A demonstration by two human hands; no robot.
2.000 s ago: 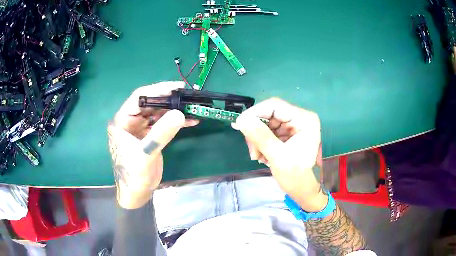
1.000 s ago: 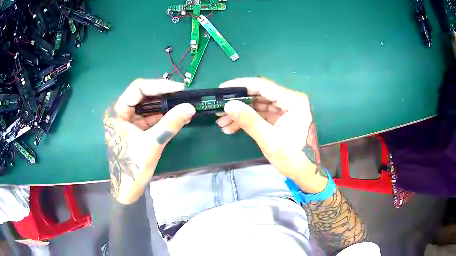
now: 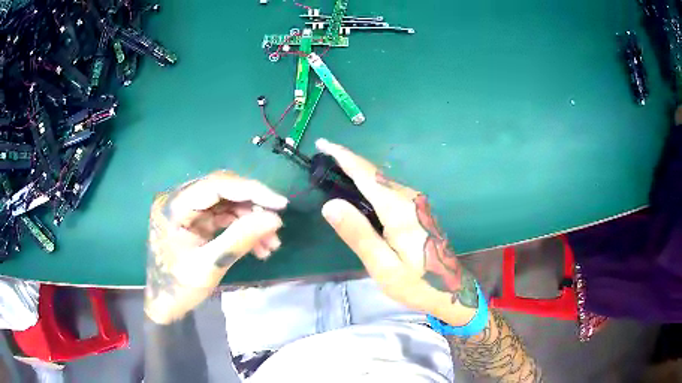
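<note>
The black plastic housing is in my right hand, its narrow neck pointing up and left toward the loose boards. My right thumb and fingers lie around its wide body and hide much of it. My left hand is left of the housing, with thumb and fingertips close together. A faint thin red wire seems to run from the housing neck toward these fingertips. What they pinch is too small and blurred to tell. Loose green circuit boards with red wires lie just beyond the housing.
A large pile of dark fitted units lies at the left of the green table. A few black units lie at the far right. Red stools stand below the near edge. A person's dark sleeve is at right.
The housing has turned from level to slanting, neck up and left. My left hand has let go of its body and moved down and left. My right hand now wraps the body.
</note>
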